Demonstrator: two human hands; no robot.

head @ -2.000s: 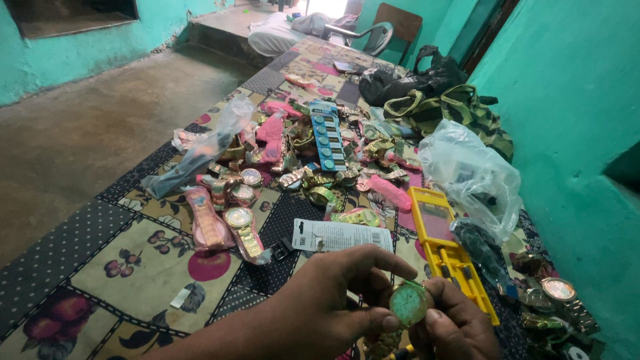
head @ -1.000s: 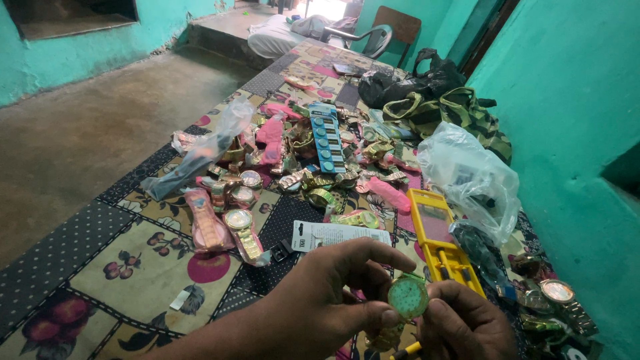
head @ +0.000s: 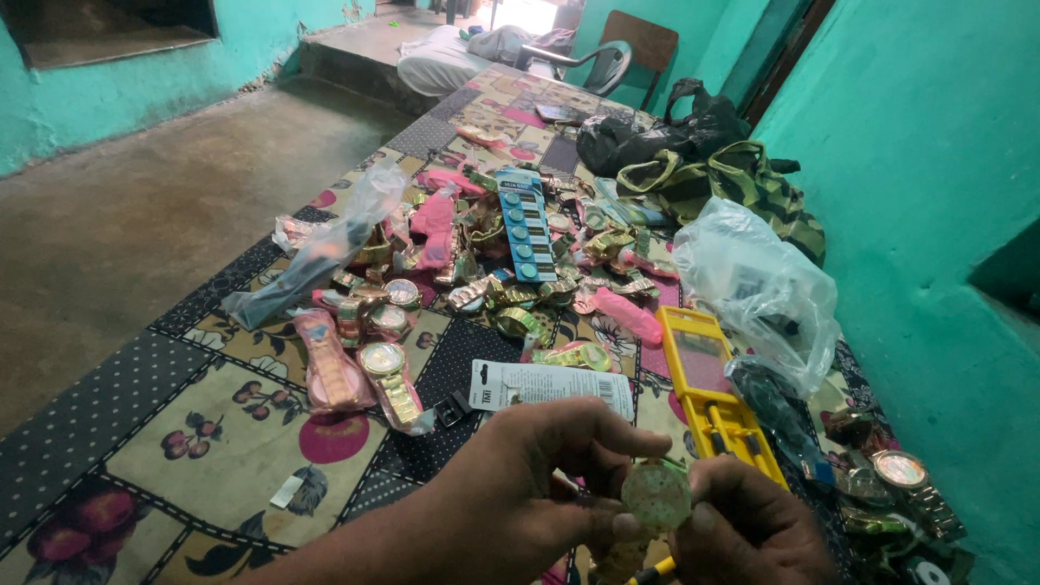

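Observation:
My left hand [head: 544,487] grips a round wristwatch [head: 656,494] from its left side, with the index finger above it. My right hand [head: 743,520] pinches the watch's right edge between thumb and fingers. The round face looks pale green and blurred, and part of a gold-toned band hangs beneath it. A yellow-and-black tool handle [head: 652,571] shows below the hands; whether a hand holds it, I cannot tell. Just beyond the hands lies a white blister card [head: 552,388]. An open yellow plastic case [head: 715,398] holding screwdrivers is by my right hand.
Many metal-band watches, some in pink wrapping, are heaped mid-table around a blue card of button cells [head: 526,227]. A clear plastic bag [head: 756,284], a camouflage bag [head: 731,187] and a black plastic bag [head: 666,134] line the right side. More watches [head: 900,469] lie at the lower right.
The watch face, bright green earlier, now looks paler. Both hands remain around the watch in nearly the same place.

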